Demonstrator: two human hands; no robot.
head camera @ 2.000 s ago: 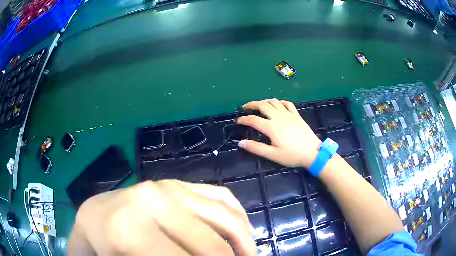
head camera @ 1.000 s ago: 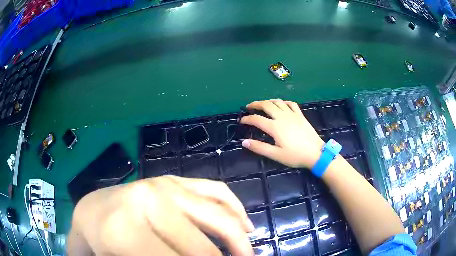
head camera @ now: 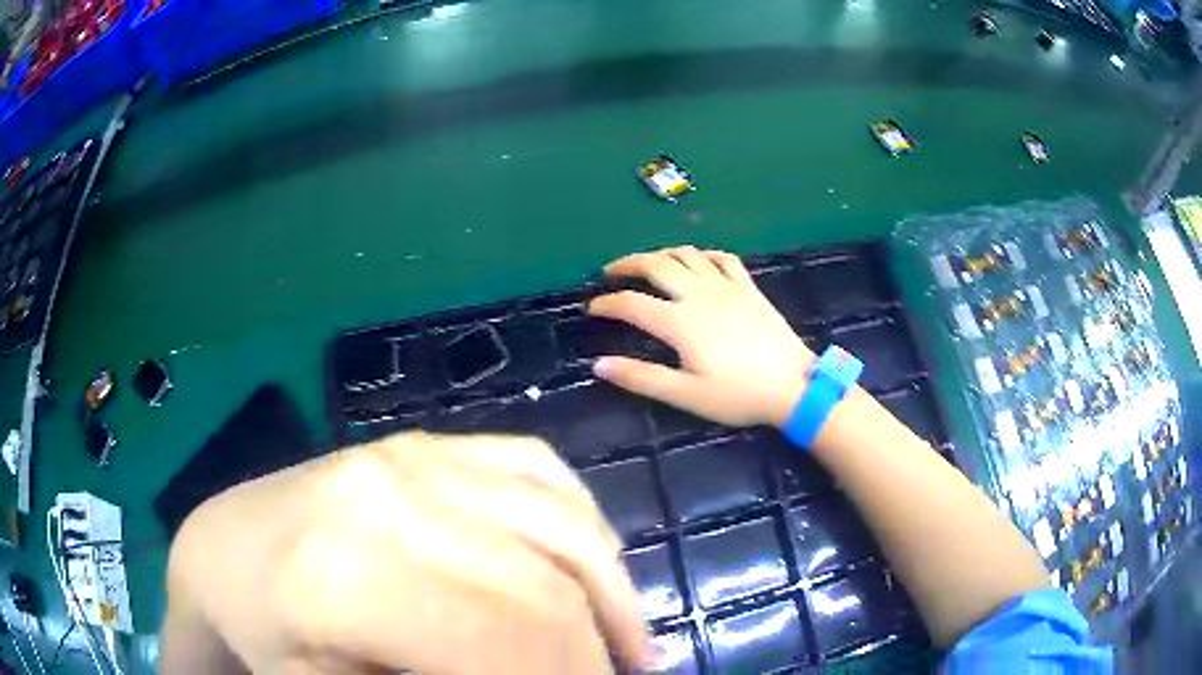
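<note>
A black blister tray [head camera: 738, 567] with square pockets lies under my hands. Two dark glossy square units sit in its top row at the left, one in the corner pocket [head camera: 373, 363] and one beside it [head camera: 477, 356]. My right hand [head camera: 705, 346], with a blue wristband, rests over the top row, thumb and fingers apart around a dark pocket; whether it grips a unit there cannot be told. My left hand [head camera: 396, 554] is large and blurred in the near foreground, fingers curled down; its fingertips are mostly hidden, so its hold cannot be told.
A clear blister tray [head camera: 1028, 382] of orange and silver parts lies right. Open units [head camera: 666, 176] lie beyond the black tray. A black slab [head camera: 237, 455], small dark pieces [head camera: 153, 381] and a white power strip [head camera: 92, 560] are left. A blue bin [head camera: 224, 33] stands upper left.
The whole view has shifted, so bench items sit further left and slightly higher. My right hand stays over the same part of the tray. My left hand stays in the foreground with slightly changed fingers.
</note>
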